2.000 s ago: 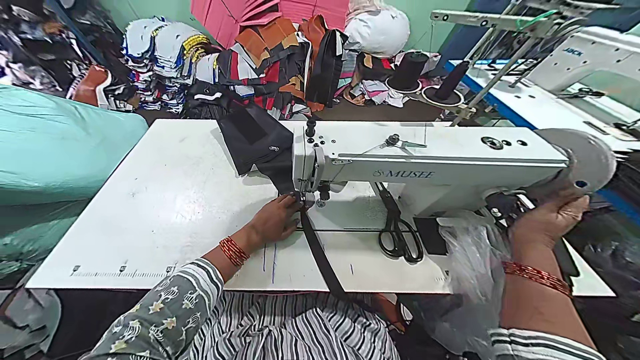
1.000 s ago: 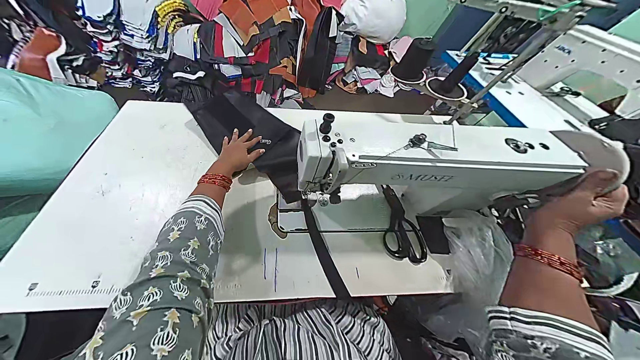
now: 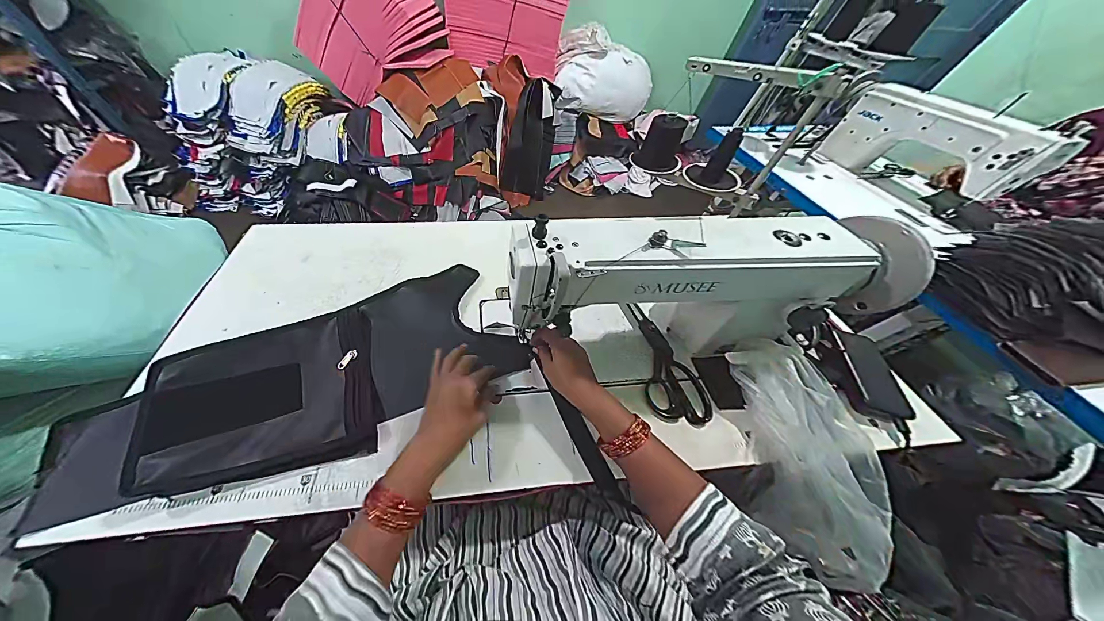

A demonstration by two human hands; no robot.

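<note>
A black fabric piece (image 3: 405,345) with a zipped pocket panel lies across the white sewing table (image 3: 285,267), its narrow end under the needle of the Musee sewing machine (image 3: 733,259). My left hand (image 3: 457,397) hovers over or lightly touches this end, its fingers spread. Right at the needle, my right hand (image 3: 565,366) pinches the edge where a black binding strip (image 3: 586,440) meets the fabric. The strip runs down from the needle towards my lap. Black-handled scissors (image 3: 677,388) rest on the table, right of my right hand.
A clear plastic bag (image 3: 811,457) hangs over the front edge beside a dark phone-like object (image 3: 867,371). Thread cones (image 3: 664,142) stand behind the machine. Stacked cut fabric pieces (image 3: 267,112) lie at the back, and a second sewing machine (image 3: 940,138) is at the right.
My right hand has left the handwheel and come to the needle. My left hand has moved back from the far part of the fabric. The fabric now spreads to the left, with its pocket panel showing.
</note>
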